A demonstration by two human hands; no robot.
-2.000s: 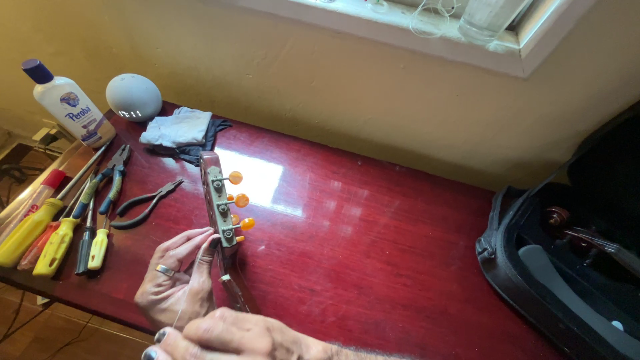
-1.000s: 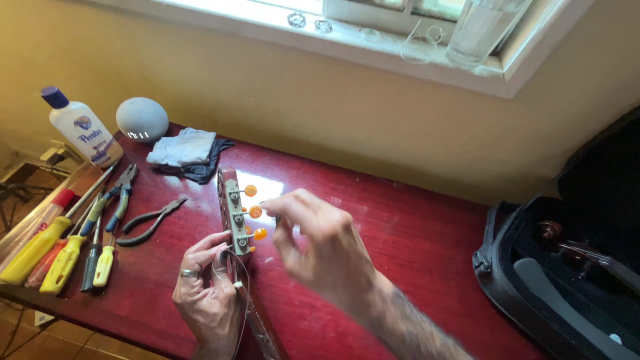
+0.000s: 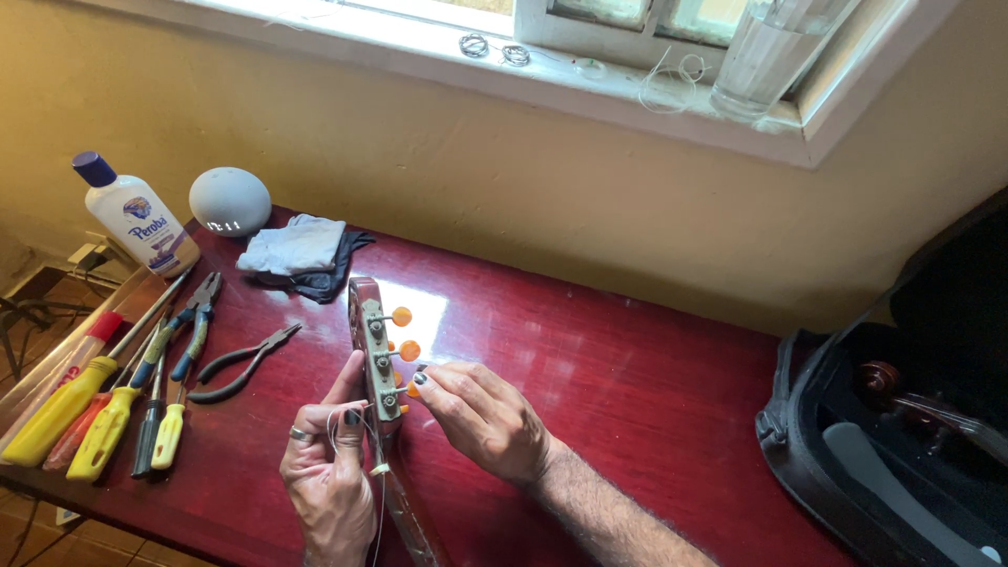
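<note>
A guitar-type headstock (image 3: 358, 315) with orange tuning pegs and metal tuning machines (image 3: 382, 362) stands in the middle, its neck (image 3: 413, 520) running down out of view. My left hand (image 3: 335, 465), wearing a ring, pinches a thin pale string (image 3: 381, 512) beside the headstock; the string loops over the fingers and hangs past the light-coloured nut (image 3: 379, 469). With thumb and fingertips my right hand (image 3: 488, 421) grips the orange tuning peg (image 3: 413, 389) nearest the neck on the right side. Where the string meets the headstock is hidden by the left fingers.
Long-nose pliers (image 3: 250, 362), combination pliers (image 3: 197, 315) and several screwdrivers (image 3: 102, 433) lie left. Behind are folded cloths (image 3: 295, 248), a round smart speaker (image 3: 230, 201) and a Peroba bottle (image 3: 142, 220). An open violin case (image 3: 795, 441) is at right; coiled strings (image 3: 516, 55) and a glass (image 3: 760, 63) are on the sill.
My right hand has gone from low by the left hand, up to the middle peg, then down to the lower peg. The left hand has stayed by the headstock.
</note>
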